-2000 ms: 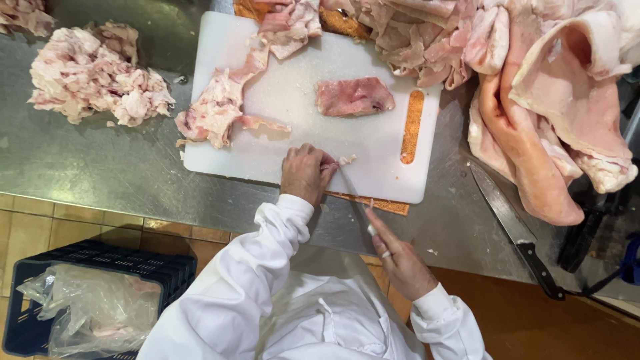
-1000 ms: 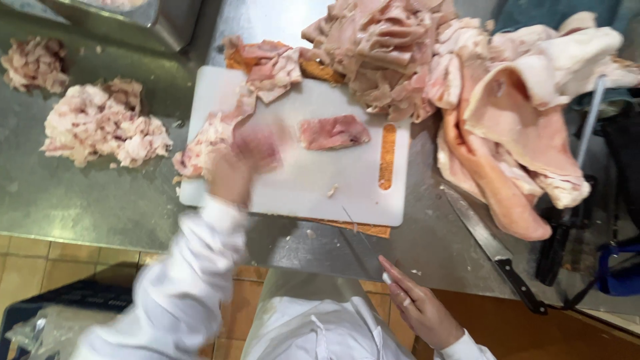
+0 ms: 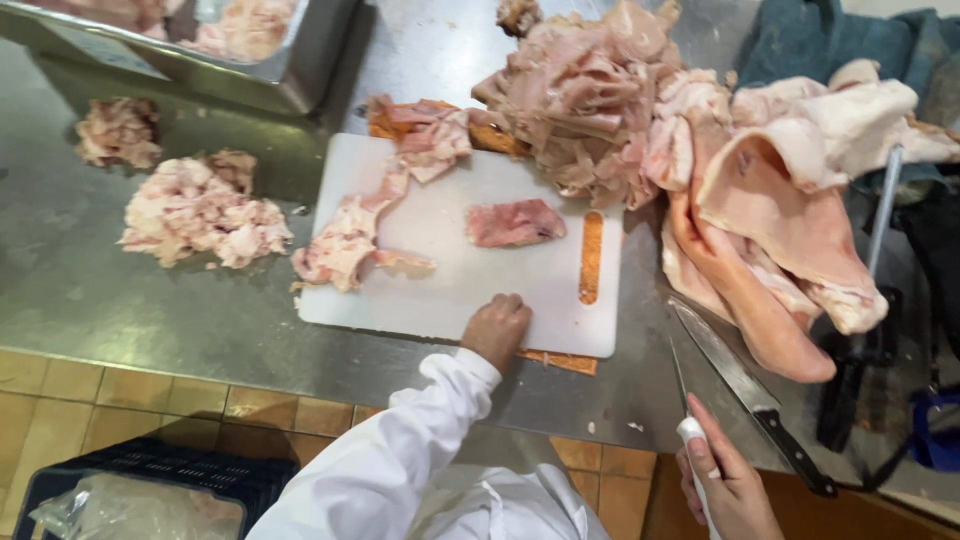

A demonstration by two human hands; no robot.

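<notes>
My left hand (image 3: pixel 496 326) rests with curled fingers at the lower edge of a white plastic cutting board (image 3: pixel 450 300); whether anything is under the fingers is hidden. In my right hand (image 3: pixel 724 469) is a thin-bladed knife with a white handle (image 3: pixel 697 450), held beyond the board's right side, blade pointing up. A piece of pinkish meat (image 3: pixel 515 223) lies on the board beside its handle slot. Fatty trimmings (image 3: pixel 345 236) run along the board's left side. A larger knife with a black handle (image 3: pixel 727 360) lies on the steel table, right of the held knife.
Pale fat scraps (image 3: pixel 202 214) and a smaller heap (image 3: pixel 120 133) sit on the steel table at left, below a metal tray (image 3: pixel 292 82). Thin skin-like sheets (image 3: pixel 585 97) pile behind the board. Large pieces of skin (image 3: pixel 787 202) and a sharpening steel (image 3: pixel 885 210) are at right. A blue crate (image 3: pixel 255 472) stands below.
My left hand has gone from the board's lower edge to its left side and back. My right hand has moved the white-handled knife rightward, away from the board. The view has shifted.
</notes>
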